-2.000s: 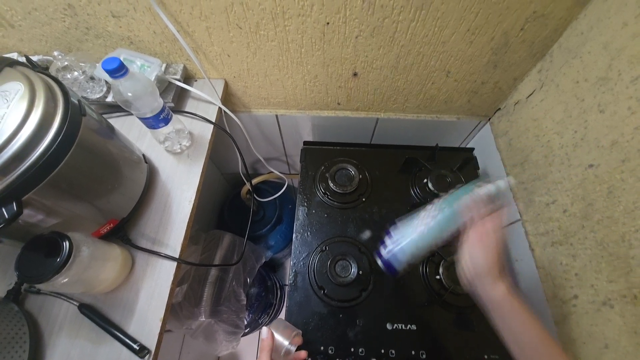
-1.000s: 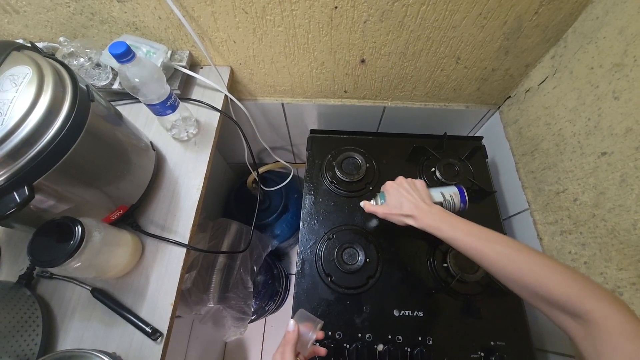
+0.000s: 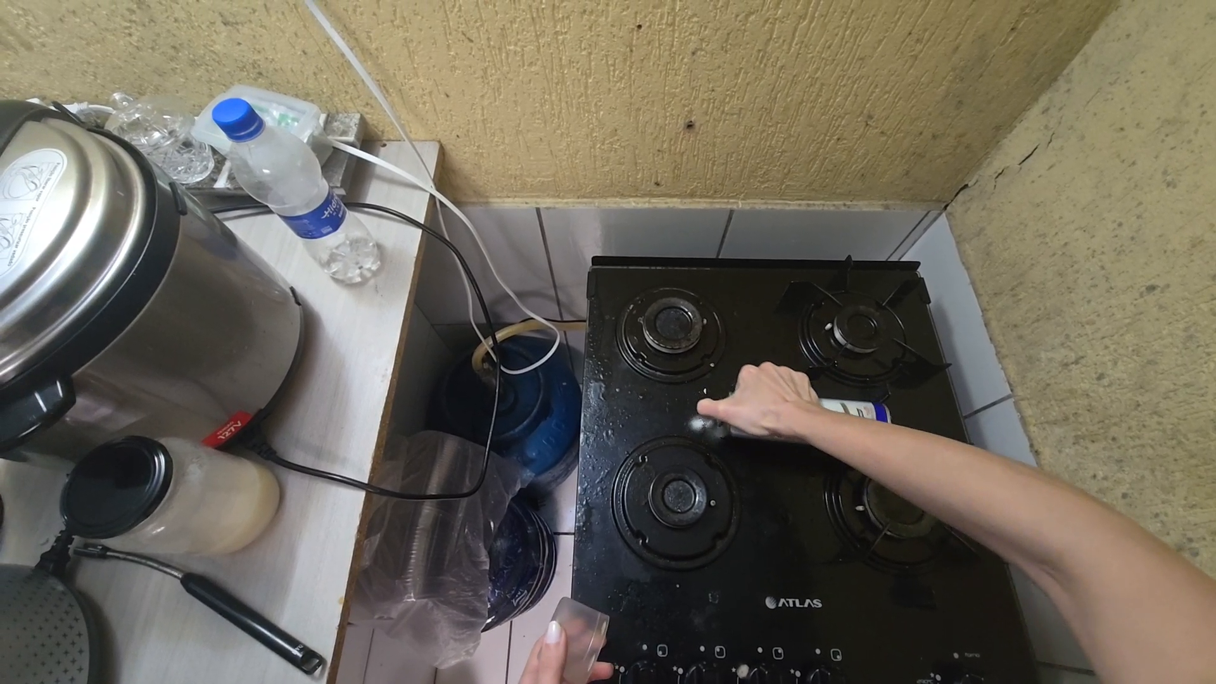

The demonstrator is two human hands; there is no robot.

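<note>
My right hand grips a spray can with a blue base, tipped on its side low over the middle of the black Atlas gas stove. A small patch of white foam or spray lies by my thumb, between the two left burners. At the stove's front left corner, my left hand holds a translucent plastic cap. The left burners stand bare, while black pan supports sit over the right ones. Droplets dot the stove's left side.
Left of the stove stand a blue gas cylinder and a clear plastic bag. The counter holds a steel electric cooker, a water bottle, a black-lidded jar and cables. Walls close off the back and right.
Two seconds ago the can was blurred in motion, held above the right burners with its blue end toward the left. Now it lies low over the stove's middle, blue end to the right.
</note>
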